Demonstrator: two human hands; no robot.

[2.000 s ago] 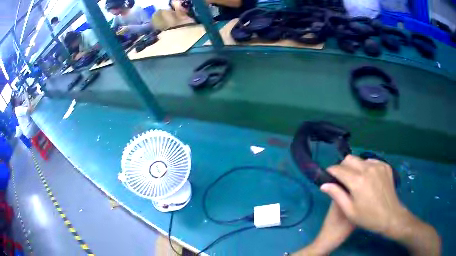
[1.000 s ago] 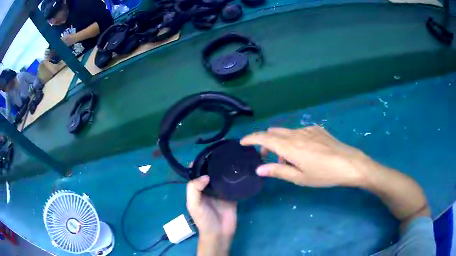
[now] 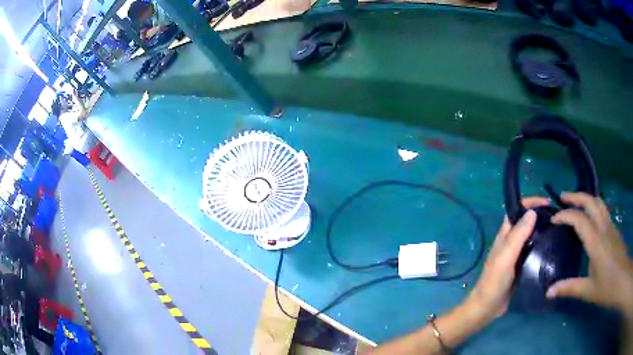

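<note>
Black headphones (image 3: 512,170) are held at the right of the view over the teal bench, the headband arch pointing away from me and a dark, shiny ear cup (image 3: 552,260) nearest me. My left hand (image 3: 505,256) grips the cup's left side, thumb near its top. My right hand (image 3: 598,249) is on the cup's right side, fingers at its upper edge and thumb low on its face. The far side of the cup and the second cup cannot be made out.
A white desk fan (image 3: 255,188) stands on the teal bench (image 3: 180,132), left of a white power adapter (image 3: 418,260) with a looped black cable. A white scrap (image 3: 407,154) lies beyond. Spaced headphones (image 3: 545,69) lie on the green belt (image 3: 430,66). A green post (image 3: 215,55) rises at upper left.
The view has swung left, so headphones and hands now show further right. My right hand has moved down onto the ear cup, and the cup's flat disc face no longer shows.
</note>
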